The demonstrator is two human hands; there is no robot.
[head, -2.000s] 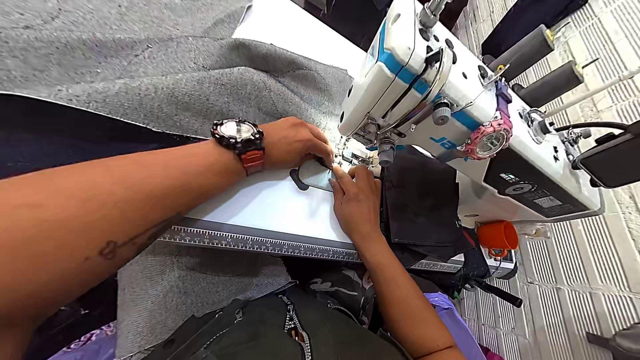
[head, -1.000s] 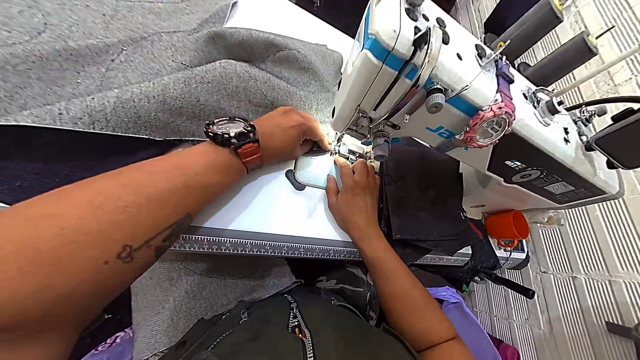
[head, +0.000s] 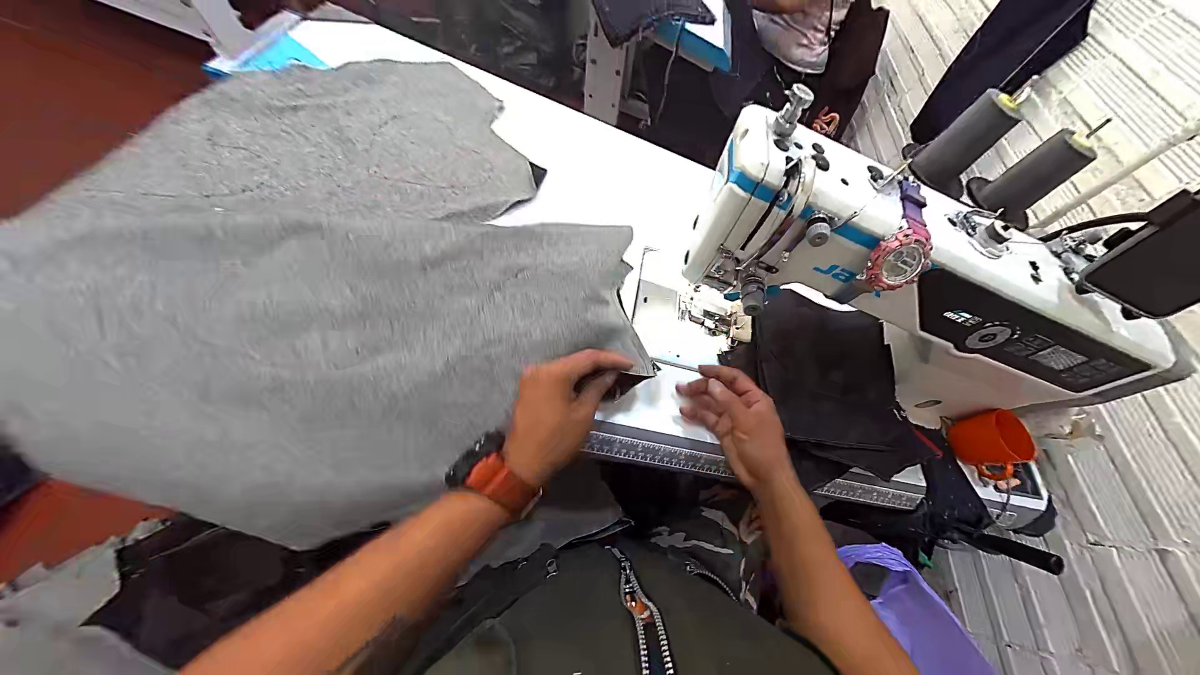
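Observation:
My left hand (head: 560,410), with a watch on an orange-red strap at its wrist, pinches the corner of a large grey fabric piece (head: 375,319) that spreads leftward over the table. Just right of that corner is my right hand (head: 736,419), its fingers curled and apart, with nothing plainly held. Beyond both hands stands a white and blue sewing machine (head: 816,206); its presser foot area (head: 717,319) has no grey fabric under it. Dark fabric pieces (head: 830,375) lie stacked under the machine's arm.
A ruler strip (head: 656,452) runs along the near table edge. An orange cup (head: 992,439) is at the right. A pink and purple watch (head: 900,258) is strapped round the machine arm. Thread cones (head: 1036,169) stand behind. Part of another person (head: 797,33) shows at the top.
Both hands have come away from the presser foot area, toward the near table edge. The grey fabric is now spread out flatter at the left, its corner in my left hand. The view has shifted.

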